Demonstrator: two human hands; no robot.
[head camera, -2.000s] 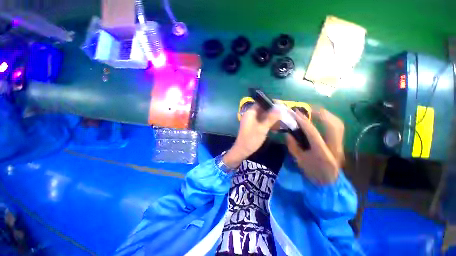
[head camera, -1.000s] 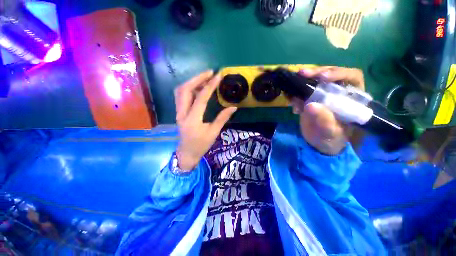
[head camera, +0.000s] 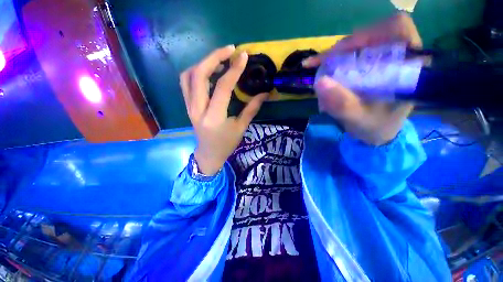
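The yellow fixture (head camera: 270, 47) lies on the green bench, with round black units in its seats. My left hand (head camera: 218, 104) is at its left end, thumb and fingers around the leftmost round black unit (head camera: 256, 74). My right hand (head camera: 367, 93) grips the electric screwdriver (head camera: 380, 69), a blurred black barrel with a pale wrap, held sideways. Its dark tip reaches the right side of the leftmost unit; contact cannot be told. A second round black unit (head camera: 298, 58) is partly hidden by my right fingers and the tool. The fixture's right end is hidden.
An orange-red base plate (head camera: 71, 60) with a purple-pink glow lies on the bench at the left. The green bench top (head camera: 220, 19) extends behind the fixture. A pale scrap (head camera: 404, 4) shows at the top edge. A thin black cable (head camera: 449, 137) hangs at the right.
The view has shifted closer over the bench. The screwdriver tip has moved left from the second unit towards the leftmost one. My left hand has closed in around the leftmost unit.
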